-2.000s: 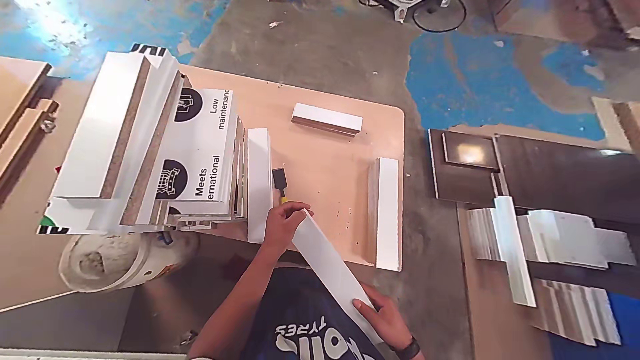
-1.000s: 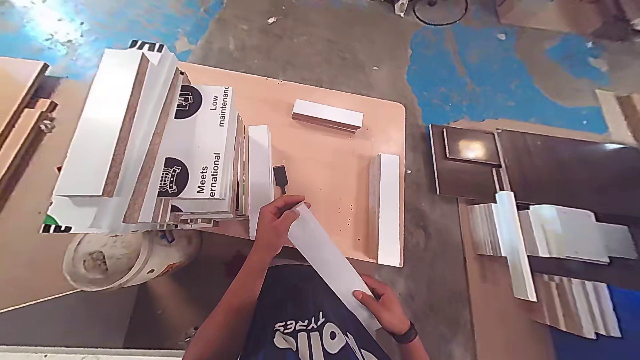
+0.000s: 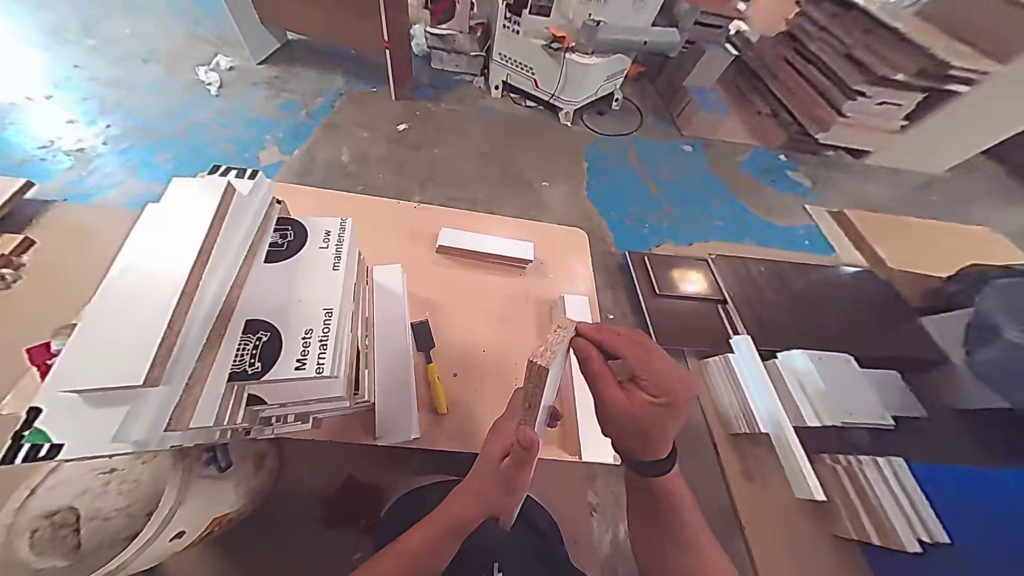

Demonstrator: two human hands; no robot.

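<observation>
A white-faced particleboard strip (image 3: 550,384) is held up on edge over the front of the table, its raw chip end uppermost. My left hand (image 3: 512,460) grips its lower part. The fingertips of my right hand (image 3: 632,388), which wears a dark wristband, pinch or touch its upper corner; whether they hold it firmly is unclear. A scraper with a yellow handle (image 3: 436,388) and dark blade lies left of the strip, beside a stack of white strips (image 3: 392,352). More white strips lie at the table's back (image 3: 484,244) and right edge (image 3: 588,408), the latter partly hidden by my right hand.
Stacked white boards (image 3: 160,288) cover the left of the wooden table (image 3: 480,312). Below them stands a dirty white bucket (image 3: 104,512). Dark panels (image 3: 824,304) and cut white pieces (image 3: 832,388) lie at right. A white machine (image 3: 552,64) stands on the floor beyond.
The strip, held slanting low before my body earlier, is now raised and turned with its end up. My right hand has moved from its lower part to the upper end. The view has tilted up.
</observation>
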